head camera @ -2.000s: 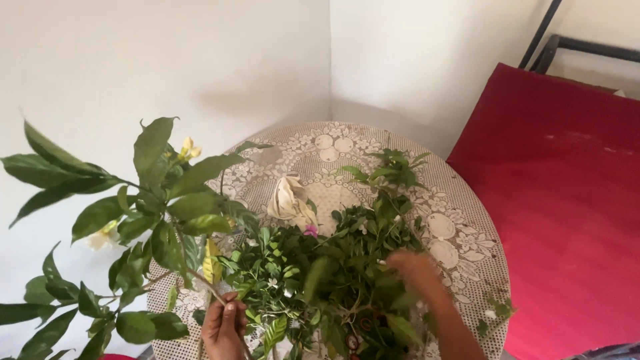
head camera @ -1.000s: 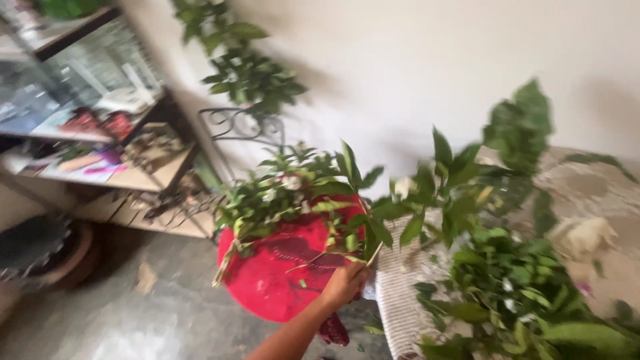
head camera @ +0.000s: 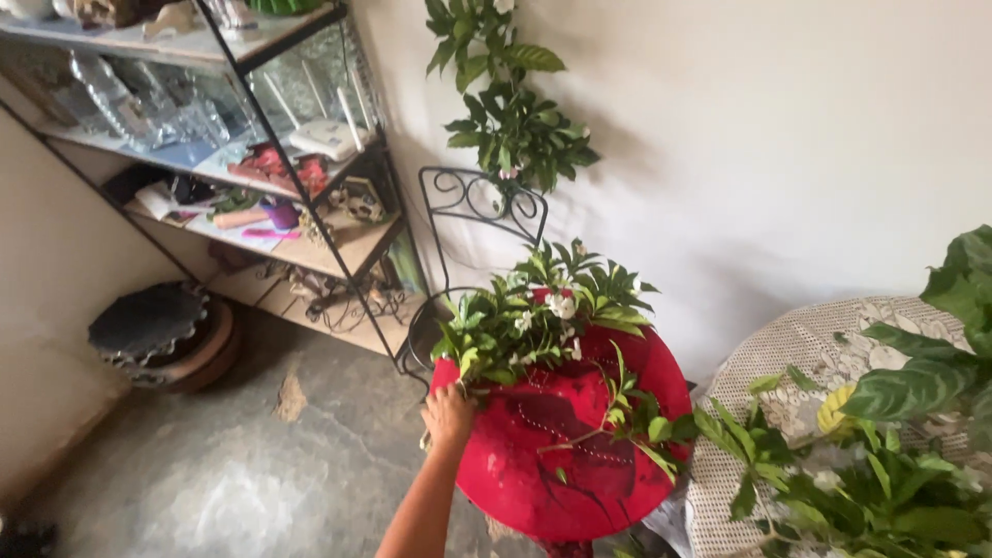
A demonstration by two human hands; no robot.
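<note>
My left hand [head camera: 448, 417] reaches to the left edge of a round red stool seat [head camera: 566, 496], its fingers closed around the stem ends of leafy cuttings with white flowers [head camera: 535, 318]. These cuttings lie across the back of the seat. A thinner leafy sprig [head camera: 612, 418] rests on the seat's right part. At the right, more green cuttings [head camera: 891, 496] lie on a table with a lace tablecloth [head camera: 728, 465], near a yellow leaf [head camera: 835, 409]. My right hand is out of view.
A black metal chair [head camera: 484, 198] stands against the wall behind the stool. Leafy flowering stems [head camera: 527, 132] hang on the wall. A metal-framed shelf unit [head camera: 333, 248] holds plastic bottles, a white router and small items. A clay pot [head camera: 205, 356] with a dark cover sits on the floor.
The view has swung left from the lace-covered table to the stool. My left hand has moved from the seat's right side to the stems at its left edge.
</note>
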